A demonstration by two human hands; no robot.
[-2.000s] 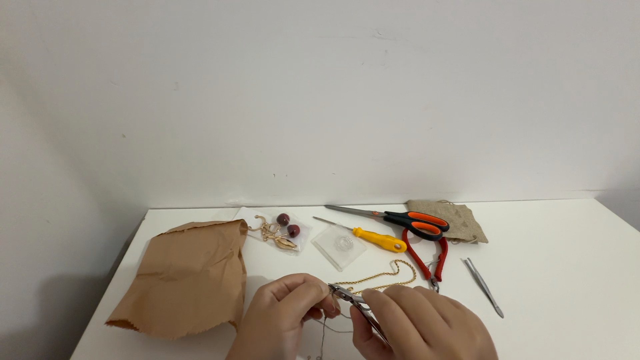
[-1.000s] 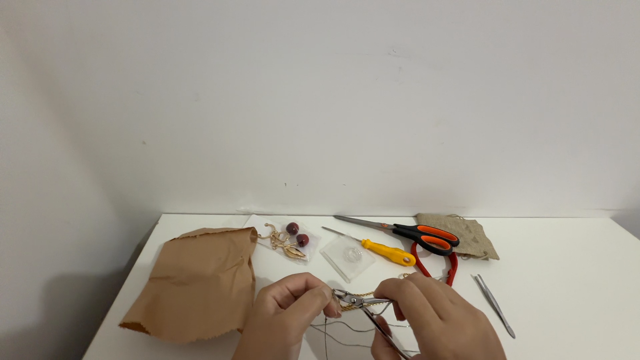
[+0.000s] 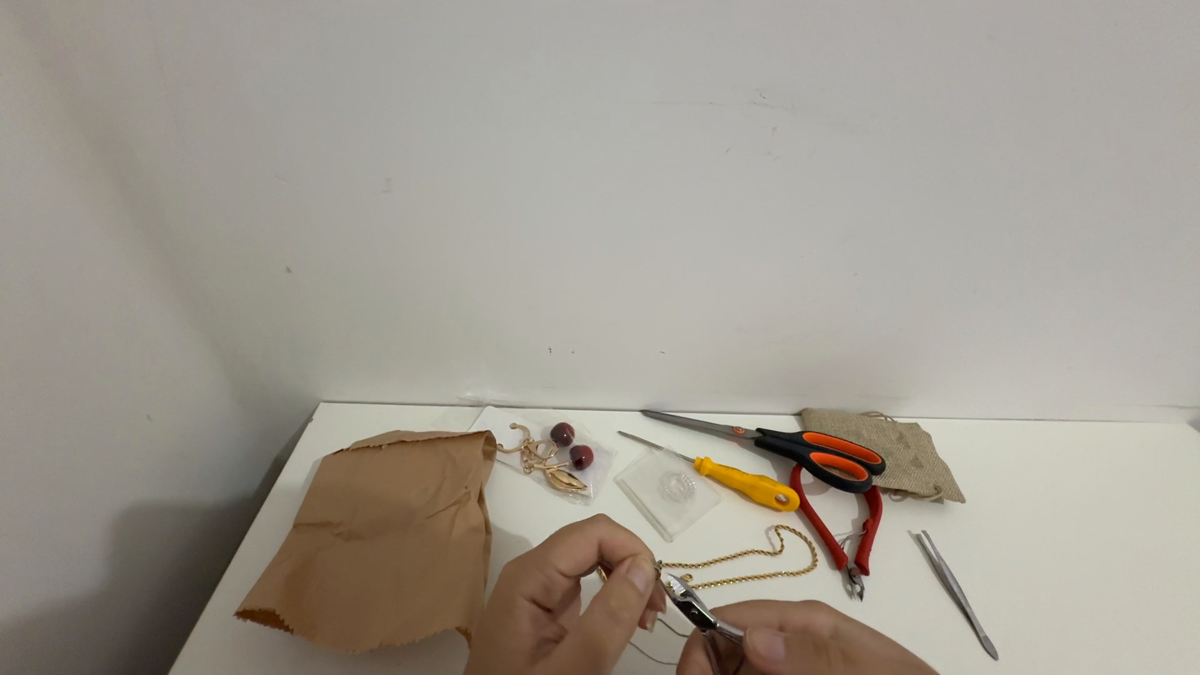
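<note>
Near the bottom edge, my left hand pinches a small piece between thumb and fingertips; what it is cannot be made out. My right hand is closed on small metal pliers, whose jaws point up and left, close to the left fingertips. Just beyond the hands, a gold rope chain lies in a loop on the white table. Thin dark cord or wire runs below and between the hands. The handles of the pliers are mostly hidden by my right hand.
Behind lie a brown paper bag, a cherry charm on a plastic bag, a clear square case, a yellow screwdriver, scissors, a burlap pouch, red-handled nippers and tweezers. A wall stands beyond the table.
The pliers have turned in my right hand, their jaws now pointing more up and left than one second ago. My left hand keeps its pinch. More of the gold chain shows.
</note>
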